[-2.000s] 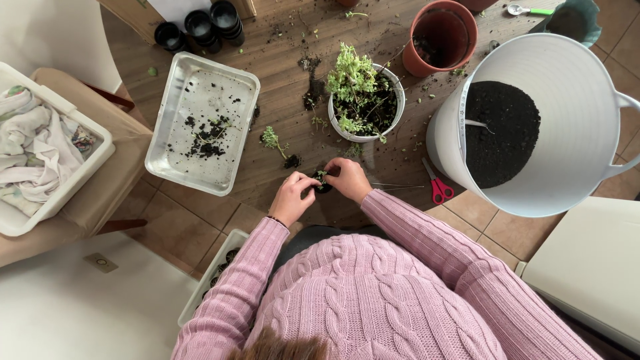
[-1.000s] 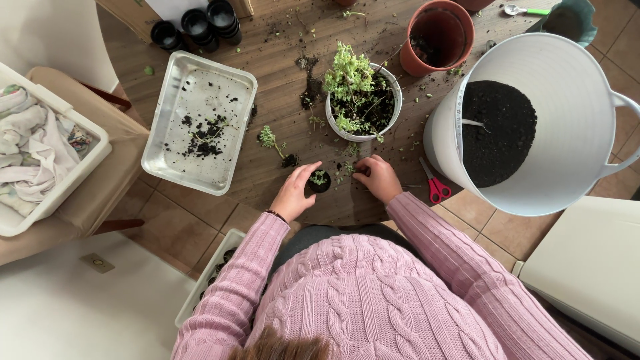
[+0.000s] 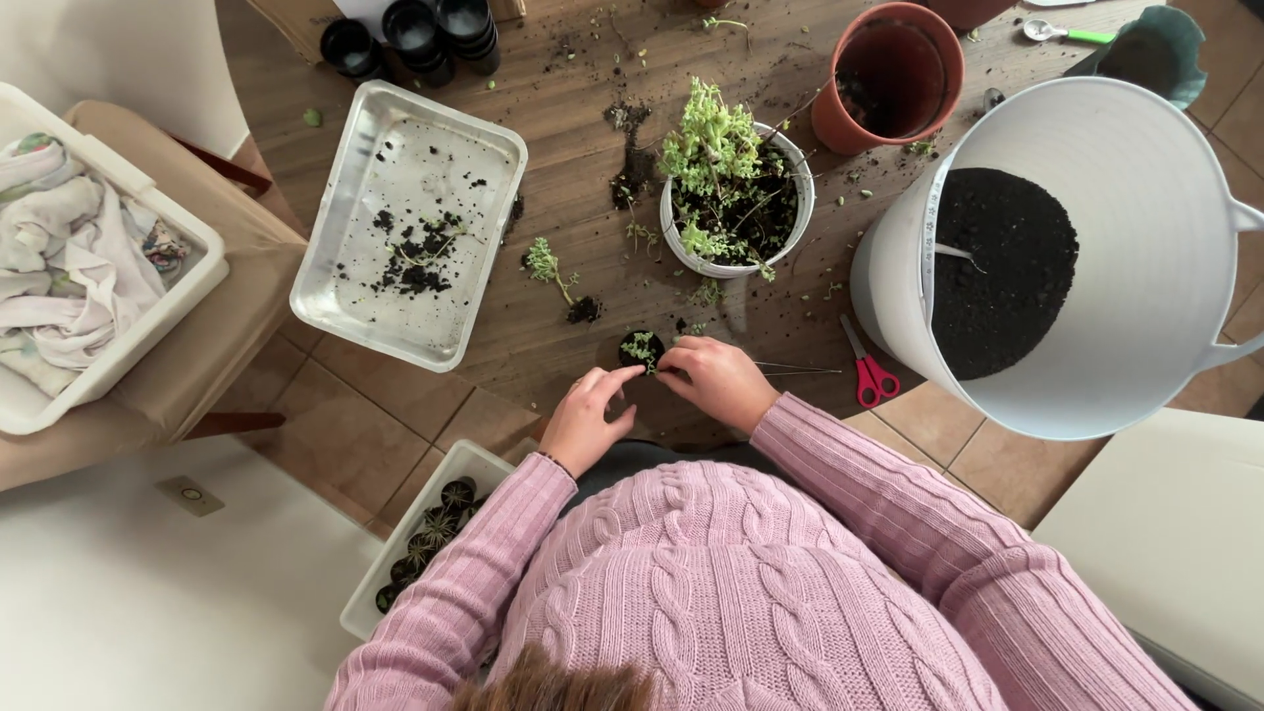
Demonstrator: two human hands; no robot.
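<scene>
A small black pot (image 3: 641,350) of dark soil with a green succulent cutting stands near the table's front edge. My left hand (image 3: 587,417) is at its lower left, index finger reaching to its rim. On the other side my right hand (image 3: 719,381) has its fingertips pinched together at the cutting's edge; whether a sprig is between them is hard to see. A rooted succulent cutting (image 3: 553,276) lies on the wood behind. Beyond my hands is a white pot (image 3: 807,188) of leggy succulents. Red-handled scissors (image 3: 873,379) and thin wire-like pieces (image 3: 798,369) lie right of my right hand.
A foil-coloured tray (image 3: 323,252) with loose soil sits left. Stacked black pots (image 3: 418,38) are at the back. A terracotta-coloured pot (image 3: 887,74) and a large white tub (image 3: 1145,257) of soil stand right. A crate of small potted plants (image 3: 387,563) is below the table edge.
My right hand was apart from the small pot a second ago and has moved left to it. My left hand has shifted from the pot's side toward its front.
</scene>
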